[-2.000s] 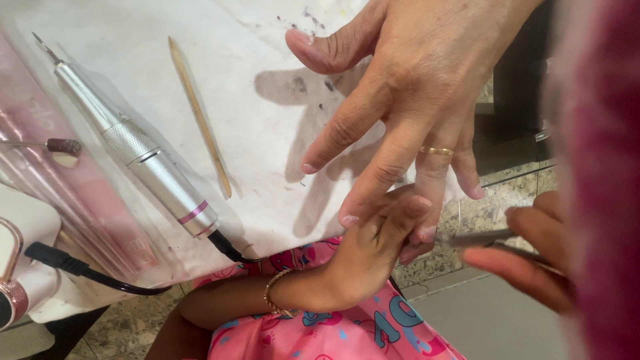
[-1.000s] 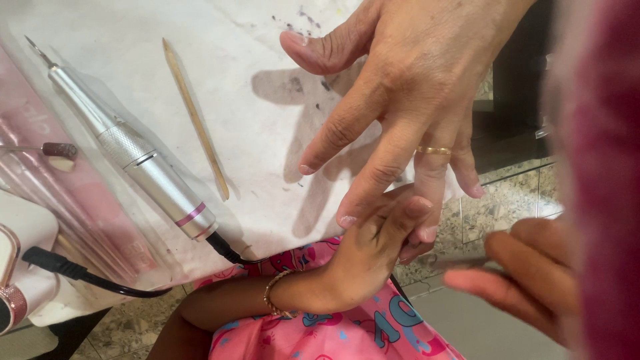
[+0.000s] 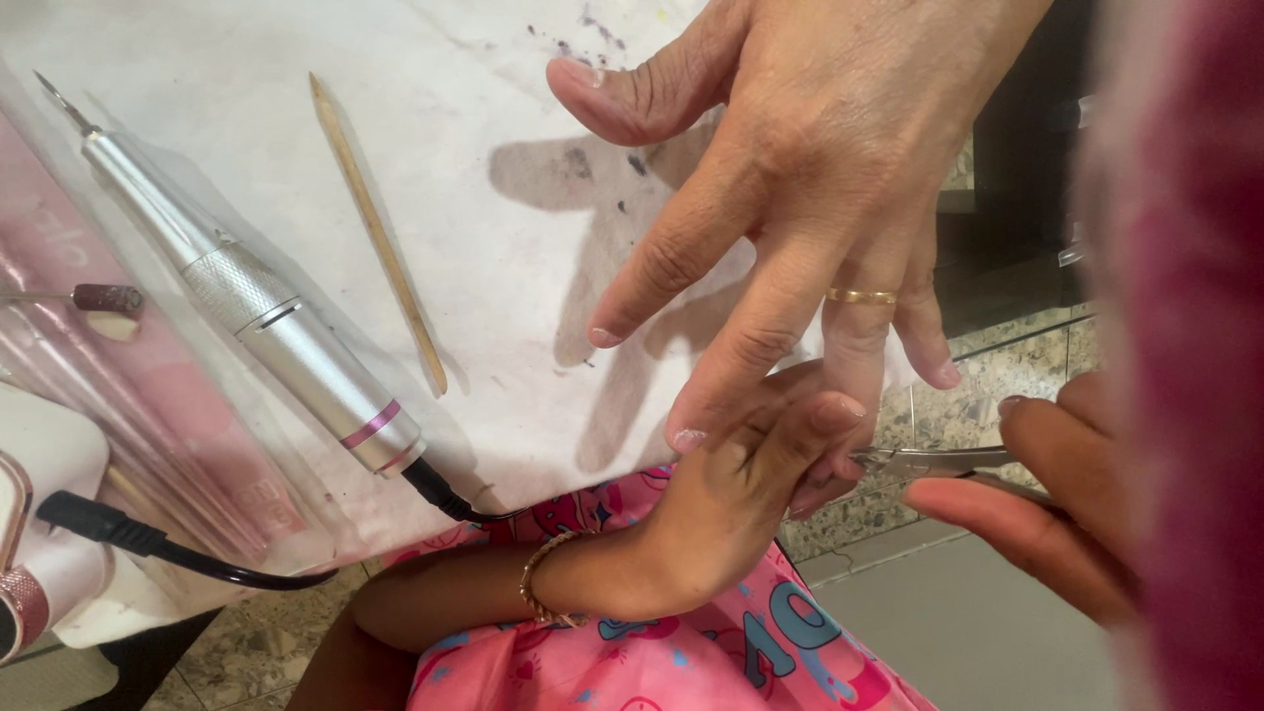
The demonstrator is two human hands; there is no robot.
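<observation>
My left hand (image 3: 721, 494), with a bracelet at the wrist, comes from the lower left and grips the end of another person's ring finger. That person's spread hand (image 3: 829, 168) reaches in from the top, a gold ring (image 3: 861, 296) on the held finger. At the right, my right hand (image 3: 1047, 494) holds metal cuticle nippers (image 3: 948, 458), their tips at the held fingertip. Part of the right hand and the handles is hidden by a blurred dark pink thing. A silver nail drill (image 3: 252, 306) and a wooden cuticle stick (image 3: 380, 237) lie on the white covering.
A white and rose-gold device (image 3: 49, 513) with a black plug (image 3: 99, 521) stands at the lower left. Beside it are a pink, partly clear packet (image 3: 128, 365) and a small dark bit (image 3: 107, 298). The white table covering (image 3: 474, 59) has dark specks. Pink printed cloth (image 3: 652, 662) lies below.
My right hand was farther from the held finger one second ago, with the nippers blurred; their tips are back at the fingertip. My left hand keeps its hold.
</observation>
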